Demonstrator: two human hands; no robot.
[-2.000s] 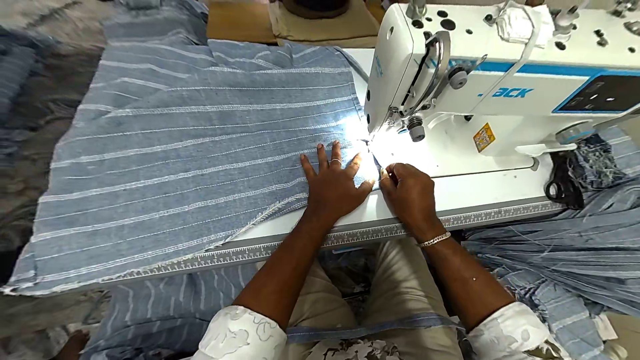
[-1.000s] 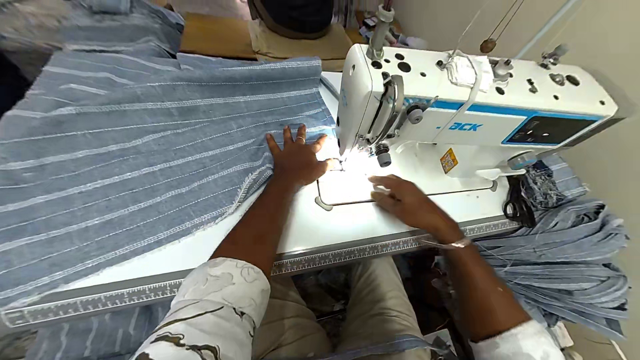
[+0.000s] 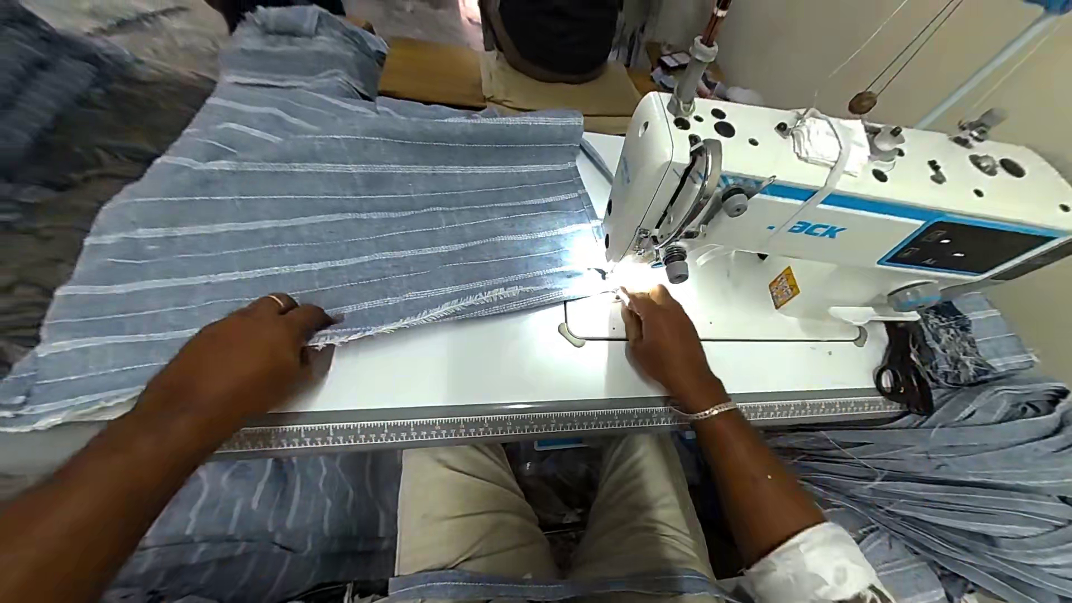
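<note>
A blue-grey fabric panel with white stripes [image 3: 335, 218] lies across the white sewing table [image 3: 469, 360], its right edge reaching the needle area of a Jack sewing machine [image 3: 779, 201]. The frayed front edge of the panel is pinched between the thumb and fingers of my left hand [image 3: 243, 352]. Just in front of the lit presser foot, my right hand [image 3: 666, 339] has its fingertips together near the corner of the fabric; glare hides whether they grip it. The needle itself cannot be made out.
Black scissors [image 3: 900, 368] lie at the table's right end, beside a heap of striped fabric strips [image 3: 946, 469]. A measuring tape [image 3: 502, 427] runs along the front edge. Brown boards [image 3: 431, 71] are behind the table, and more striped fabric [image 3: 268, 519] hangs below at left.
My left hand has moved from flat on the fabric near the needle leftward to the frayed front edge. My right hand has come closer to the presser foot since one second ago.
</note>
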